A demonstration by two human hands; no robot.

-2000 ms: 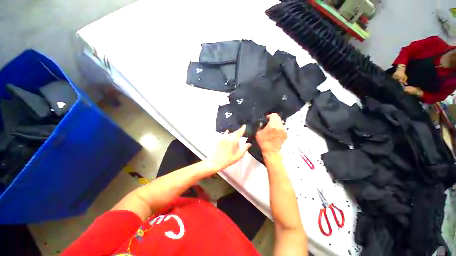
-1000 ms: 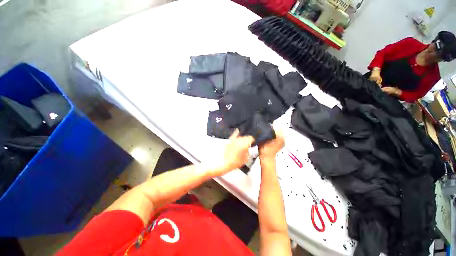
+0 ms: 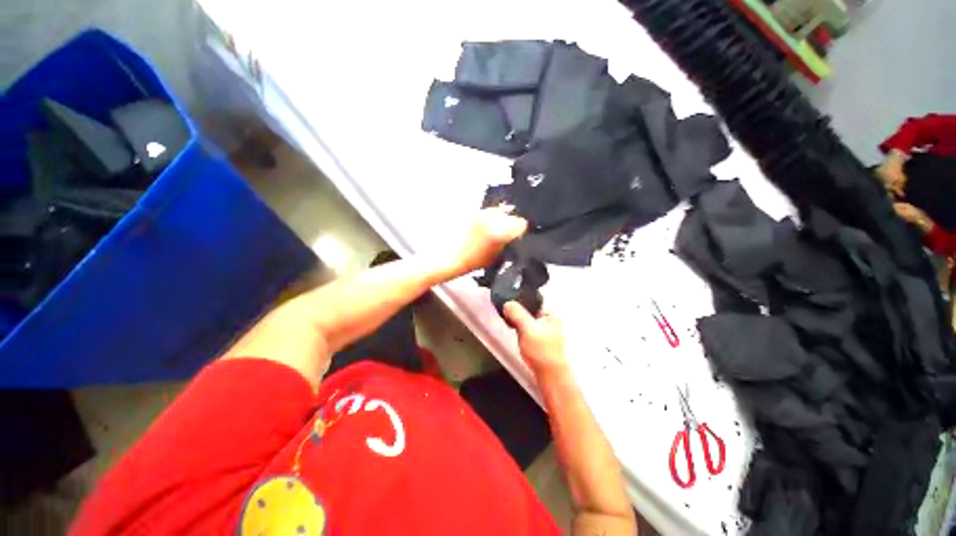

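A black pouch (image 3: 516, 285) is bunched between my hands near the table's front edge, with a small white mark on it. My left hand (image 3: 491, 235) is at its upper left side, beside the group of pouches; its fingertips are partly hidden against the black fabric. My right hand (image 3: 533, 327) grips its lower end. Flat black turned pouches (image 3: 577, 173) with small white logos lie overlapping just beyond my hands.
Red-handled scissors (image 3: 696, 452) and small red snips (image 3: 667, 327) lie right of my hands. A loose black heap (image 3: 828, 366) and a ridged black row (image 3: 755, 105) lie farther right. A blue bin (image 3: 199, 267) with pouches stands left. A person's red sleeve (image 3: 922, 134) shows beyond.
The pouch has moved off the group toward the table's front edge and is now bunched, with its white mark showing. My right hand has moved below it. The camera view has shifted.
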